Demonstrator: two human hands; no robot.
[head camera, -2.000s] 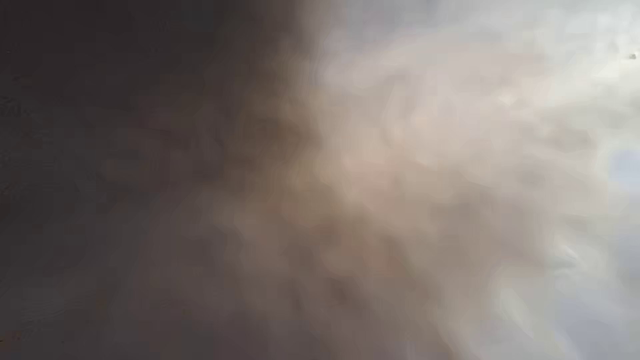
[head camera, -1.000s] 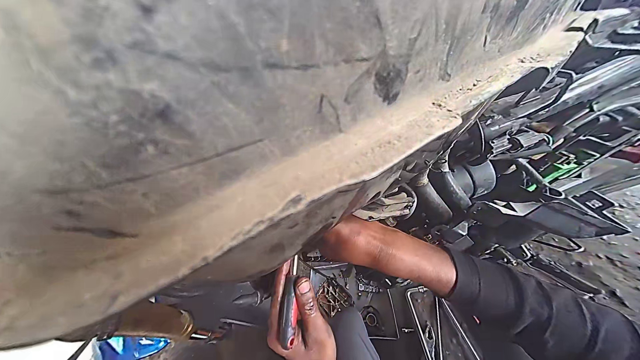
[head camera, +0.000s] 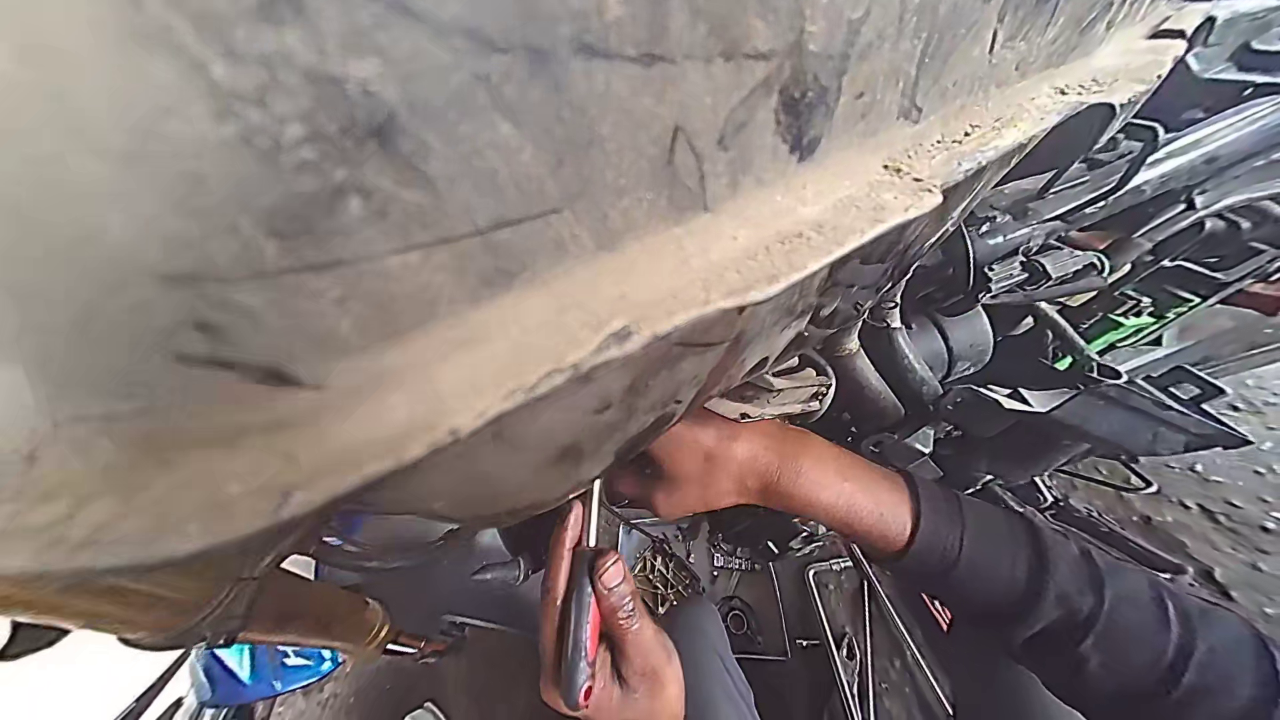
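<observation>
From the bottom centre, my left hand (head camera: 625, 650) grips a hand tool with a red and black handle (head camera: 580, 630). Its thumb lies along the handle, and the tool's flat metal shaft points up to the lower edge of a large, dusty grey vehicle panel (head camera: 450, 250). My right hand (head camera: 700, 465), with the arm in a black sleeve, reaches in from the right just above and beside the tool's tip. The panel and shadow hide its fingers, so whether it holds anything cannot be told. Where the tool's tip ends is also hidden.
Dark hoses, brackets and plastic vehicle parts (head camera: 940, 350) crowd the right side. Below the hands lie a dark tray or case (head camera: 750, 615) and a cluster of brass-coloured pieces (head camera: 660, 580). A blue item (head camera: 265, 672) is at lower left, and rough ground (head camera: 1180, 500) shows at right.
The earliest frame is too blurred to read. Since one second ago, both hands have stayed in about the same place, the left one still around the tool.
</observation>
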